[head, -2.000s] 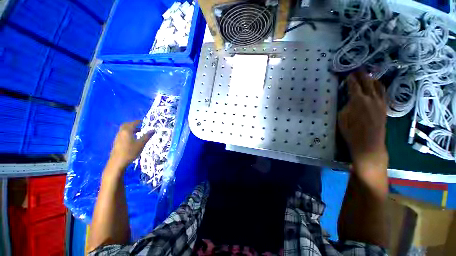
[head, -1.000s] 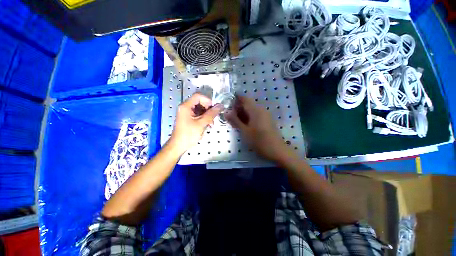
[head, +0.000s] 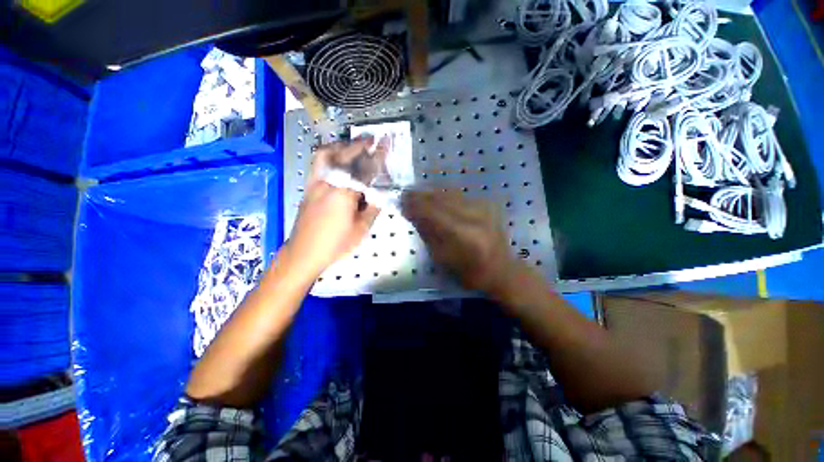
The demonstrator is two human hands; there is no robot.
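My left hand [head: 339, 203] is over the perforated metal plate [head: 470, 149], its fingers closed on a coiled white cable [head: 384, 196] that is mostly hidden by the fingers. My right hand [head: 452, 233] is at the right of the cable, blurred, with its fingers bent at the cable's near end; whether it grips the cable cannot be told. The white marking fixture [head: 397, 153] lies on the plate just beyond both hands.
A round black fan grille [head: 355, 72] stands behind the plate between tan uprights. Coiled cables [head: 646, 149] lie on the green mat [head: 596, 217] at right. A lined blue bin [head: 135, 262] and smaller blue bin [head: 135, 117] are at left. An open cardboard box [head: 669, 329] is low right.
Both hands left the bin and the cable pile and came together over the plate with a white cable. Since one second ago, my left hand has shifted slightly left and the view has moved a little.
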